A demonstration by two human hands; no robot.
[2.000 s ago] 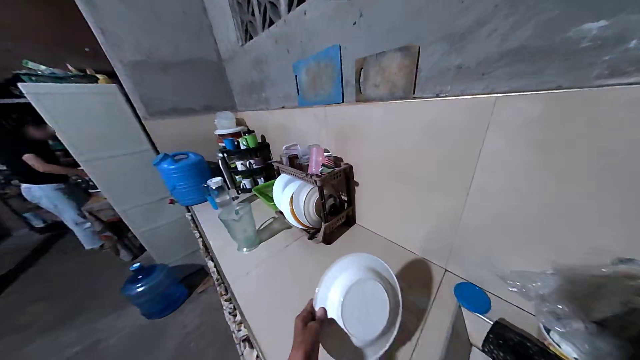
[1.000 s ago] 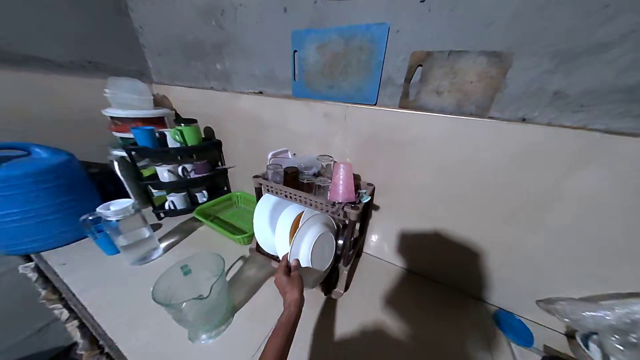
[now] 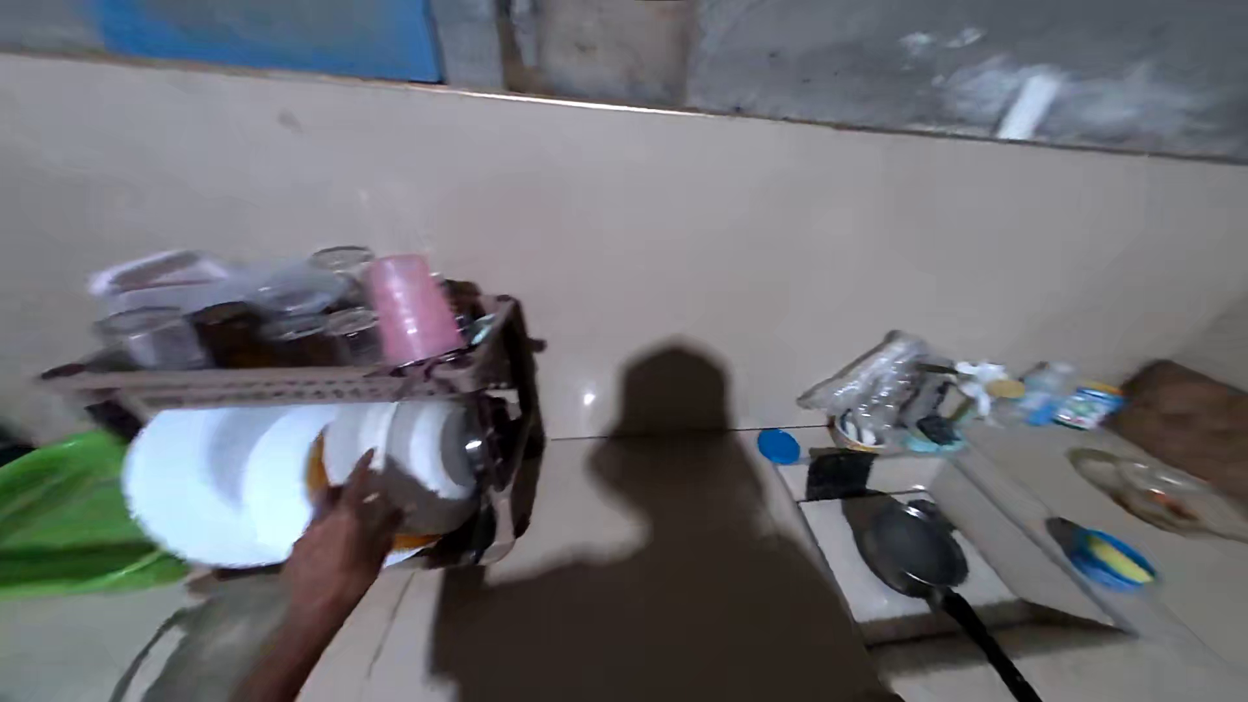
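My left hand (image 3: 341, 541) reaches in from the lower left, its fingers at the rim of a white plate (image 3: 429, 444) standing on edge in the brown plastic dish rack (image 3: 263, 388). The fingers seem to pinch that rim; blur hides the exact contact. More white plates (image 3: 190, 487) stand upright to the left, with an orange-brown rim between them. On the rack's top lie a pink cup (image 3: 414, 307), several glasses (image 3: 156, 336) and a pale plastic container (image 3: 161, 273). My right hand is out of view.
A green plastic basket (image 3: 78, 517) lies left of the rack. To the right, a black-handled frying pan (image 3: 915, 548) rests in the sink (image 3: 985, 487), near a blue lid (image 3: 778, 446), a plastic bag (image 3: 873, 380) and a blue bowl holding something yellow (image 3: 1111, 561). Blue board (image 3: 273, 34) above.
Two seconds ago my left hand held a white plate over the counter; one second ago it had brought it to the rack, where the hand still is. The view has swung right, showing the sink.
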